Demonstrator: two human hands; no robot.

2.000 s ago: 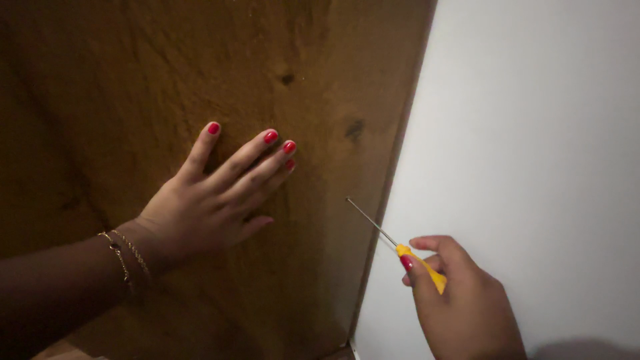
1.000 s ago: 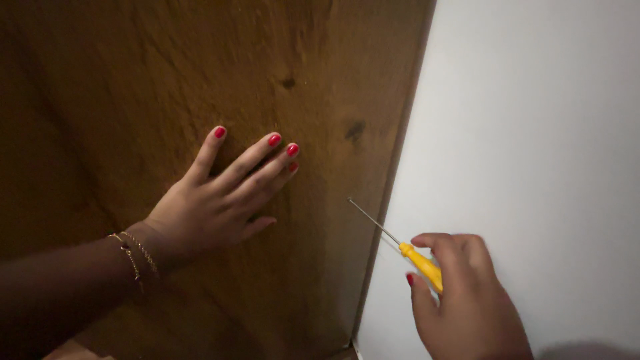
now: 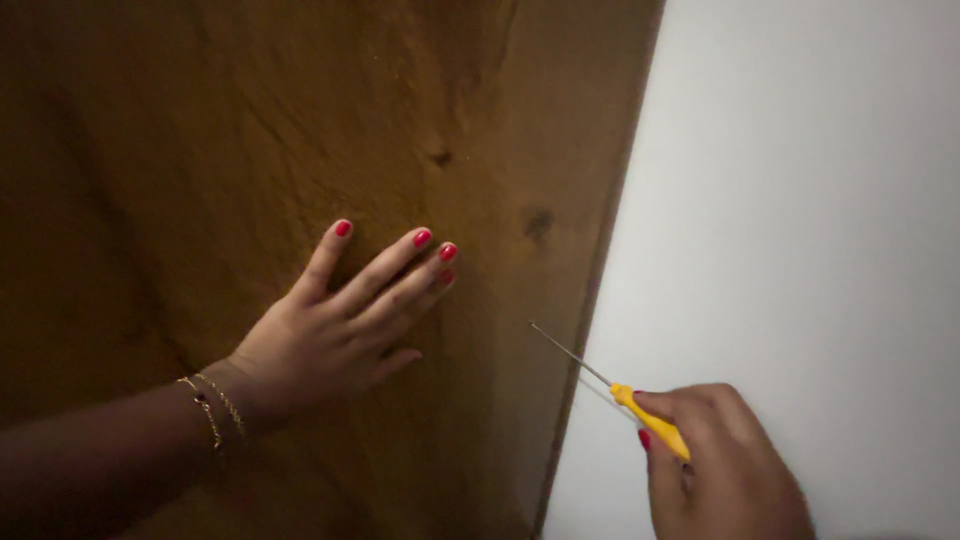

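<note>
My left hand (image 3: 337, 330) lies palm toward a brown wooden panel (image 3: 480, 112), its fingers spread and nothing held in it. Two thin gold-coloured bracelets circle that wrist. At the lower right, my right hand (image 3: 720, 457) grips the yellow handle of a screwdriver (image 3: 651, 424) between thumb and fingers. The thin metal shaft points up and left across the panel's right edge. Its tip is over the wood near that edge, right of and below my left fingertips; a small dark spot shows there. Whether the tip touches the wood cannot be told.
A plain white wall or surface (image 3: 810, 187) meets the panel along a slanting edge that runs from upper right to lower centre. Dark knots (image 3: 538, 223) mark the wood above the screwdriver's tip.
The fingers of my right hand have shifted around the yellow handle, first opening somewhat, now closer about it. The screwdriver's tip stays at about the same place. My left hand has barely moved.
</note>
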